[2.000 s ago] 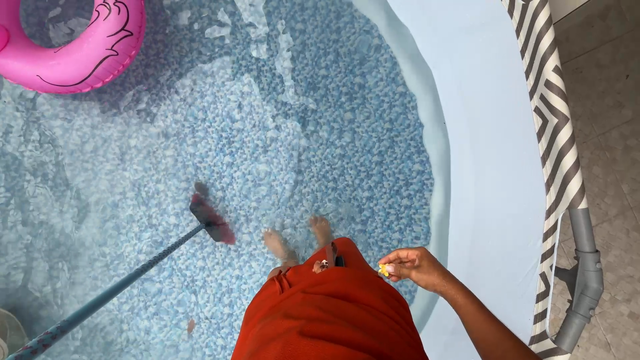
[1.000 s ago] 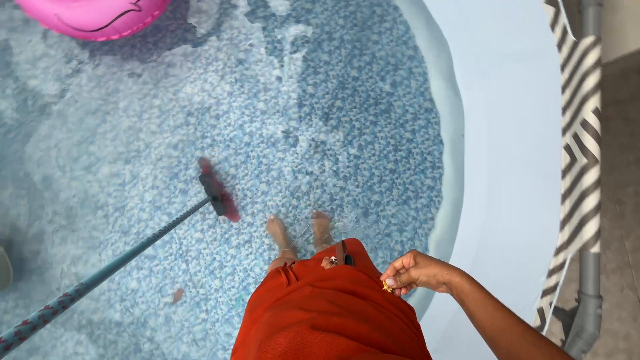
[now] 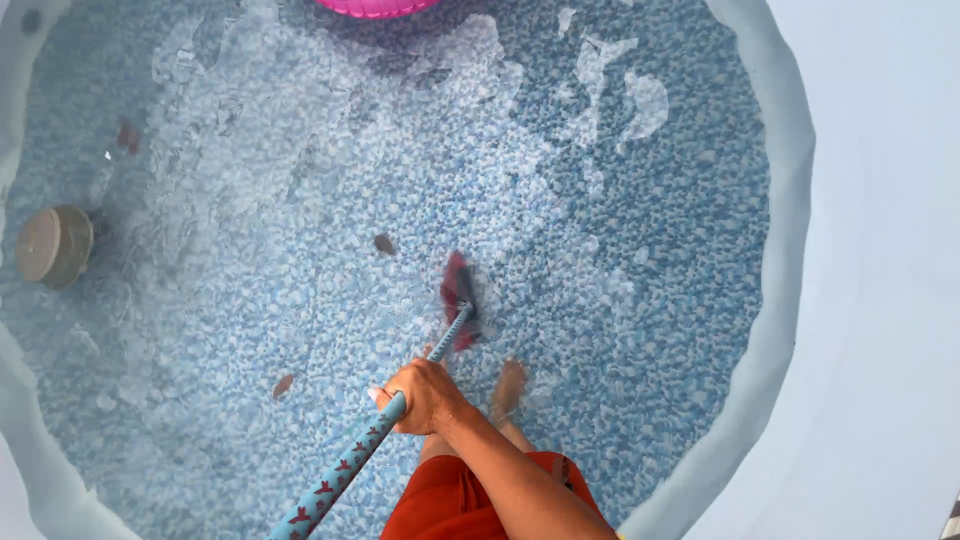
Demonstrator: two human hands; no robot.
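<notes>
My right hand [image 3: 424, 396] is closed around a light blue pole [image 3: 341, 472] with a dark red bird-like pattern. The pole runs from the bottom edge up to a red and dark brush-like head [image 3: 460, 301], blurred under the water on the pool floor. That head lies just beyond my bare feet; one foot [image 3: 510, 382] shows plainly, while the other is mostly hidden behind my hand and the pole. Red shorts [image 3: 442, 499] show below my forearm. A tiny yellow bit [image 3: 621, 535] shows beside my arm at the bottom edge. My left hand is out of view.
Brown leaf-like pieces [image 3: 385, 244] [image 3: 283, 386] and a reddish one [image 3: 128, 139] are in the water. A beige round fitting [image 3: 56, 246] is near the left wall. A pink inflatable [image 3: 379, 7] is at the top edge. The pale pool wall [image 3: 787, 225] curves along the right.
My right hand, earlier holding a small yellow thing beside the shorts, now grips the pole. The brush-like head was left of my feet and is now just beyond them. The view has shifted left.
</notes>
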